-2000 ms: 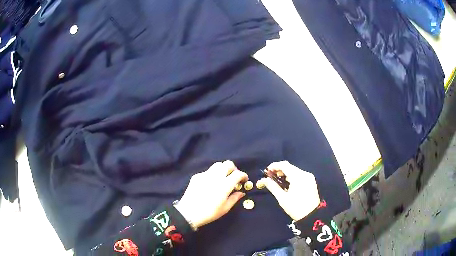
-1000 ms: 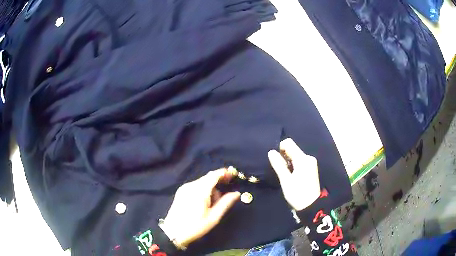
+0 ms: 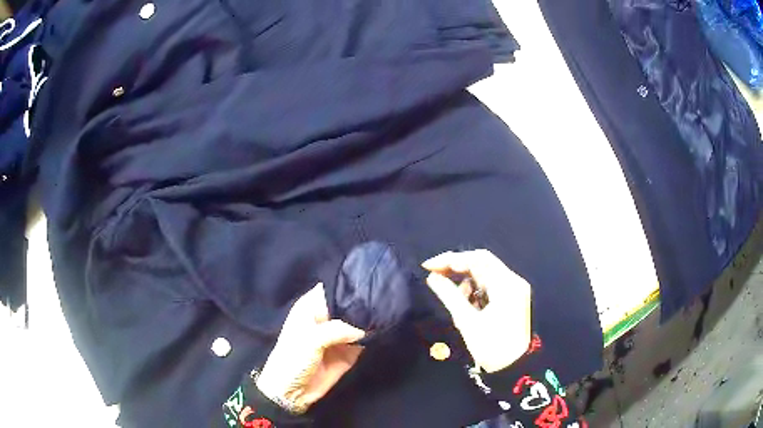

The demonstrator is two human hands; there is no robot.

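Observation:
A large dark navy jacket (image 3: 276, 159) lies spread in front of me. Its sleeve opening (image 3: 372, 288) faces up at the lower middle and shows shiny lining. My left hand (image 3: 314, 351) holds the cuff edge on its left side, thumb and fingers pinching the cloth. My right hand (image 3: 485, 309) is just right of the opening, not touching it, its fingers curled around a small dark tool, probably thread snips (image 3: 477, 297), mostly hidden in the palm. A gold front button (image 3: 439, 351) lies between the hands. Another front button (image 3: 221, 346) is left of my left hand.
A second navy jacket (image 3: 586, 109) with shiny lining lies at the right. White table (image 3: 569, 159) shows between the jackets, with a green and yellow edge. Navy pieces with white marks (image 3: 12, 109) are at the far left. A blue plastic bag (image 3: 740, 33) is top right.
The cuff has turned so its opening faces up, and its small gold buttons no longer show. My right hand has moved away from the buttons. The whole view has shifted slightly.

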